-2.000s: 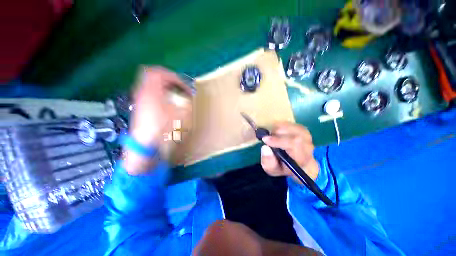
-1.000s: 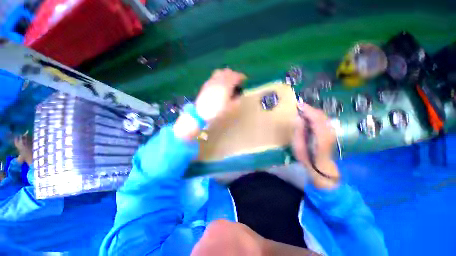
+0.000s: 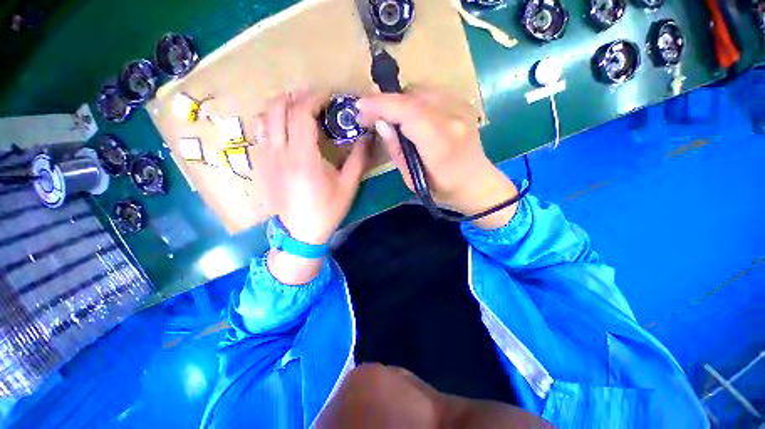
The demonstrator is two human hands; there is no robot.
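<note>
A round dark housing (image 3: 344,119) with a silver centre lies on the tan board (image 3: 436,71) between my hands. My left hand (image 3: 304,163), with a blue band at the wrist, is flat and spread just left of it; no object shows in it. My right hand (image 3: 432,147) holds the black soldering iron (image 3: 387,72), which points up and away; its fingertips are at the housing's right edge. Another round housing (image 3: 391,15) lies at the board's top, by the iron's front end. Several white battery packs (image 3: 191,149) with yellow tape lie left of my left hand.
More round housings stand left (image 3: 137,80) and right (image 3: 616,61) of the board. A solder spool (image 3: 63,178) and ribbed clear plastic (image 3: 59,276) are at left. A white disc (image 3: 547,72) with a cable is taped at right. An orange-red handle (image 3: 721,35) is far right.
The view has shifted down and closer over the board. Both hands have come together around a housing at the board's near side. My left hand is now spread on the board beside the battery packs.
</note>
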